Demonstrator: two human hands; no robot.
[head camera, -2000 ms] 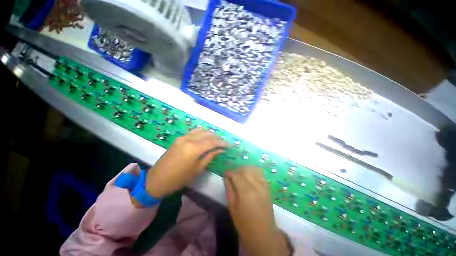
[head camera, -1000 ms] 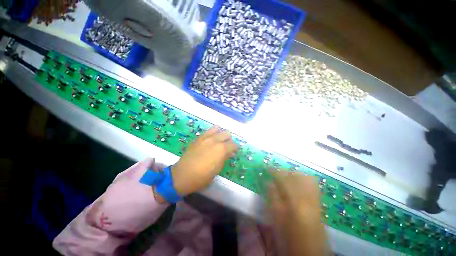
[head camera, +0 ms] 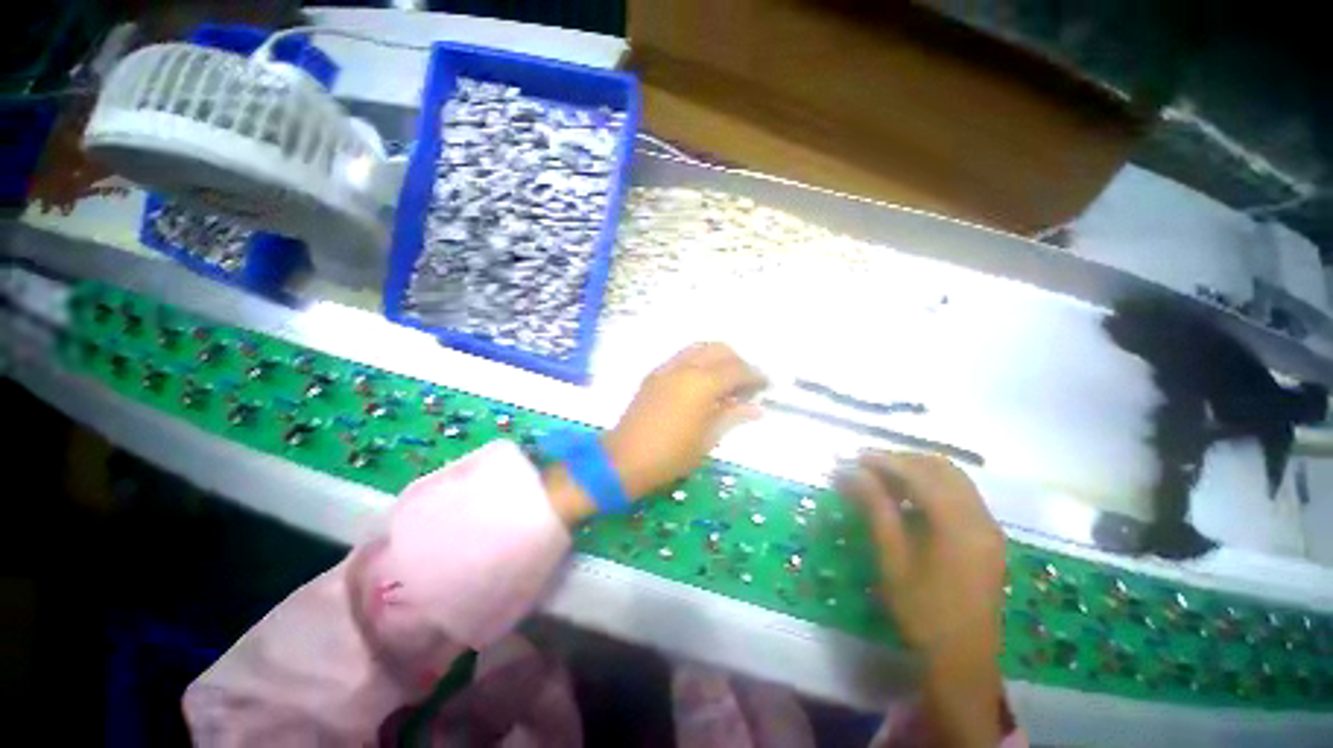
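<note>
The green circuit board strip (head camera: 731, 533), dotted with small parts, runs across the bench front. My left hand (head camera: 684, 417), with a blue wrist band (head camera: 591, 471), is at the strip's back edge. Its fingertips are at the left end of a dark row of components (head camera: 877, 431) on the white surface; whether they grip a piece cannot be told. My right hand (head camera: 943, 548) is over the strip, fingers bent and blurred; whether it holds anything cannot be told. A second short dark row (head camera: 860, 399) lies just behind the first.
A large blue bin (head camera: 395, 249) of silver cylinders stands behind the strip, with a white fan (head camera: 241, 139) and smaller blue bin (head camera: 271, 266) to its left. A pale component pile (head camera: 716, 241) lies right of the large bin. A black crumpled thing (head camera: 1191, 395) lies at right.
The view has shifted to the right. My left hand has moved off the boards to the left end of the dark row. My right hand is still over the boards, now nearer the dark rows.
</note>
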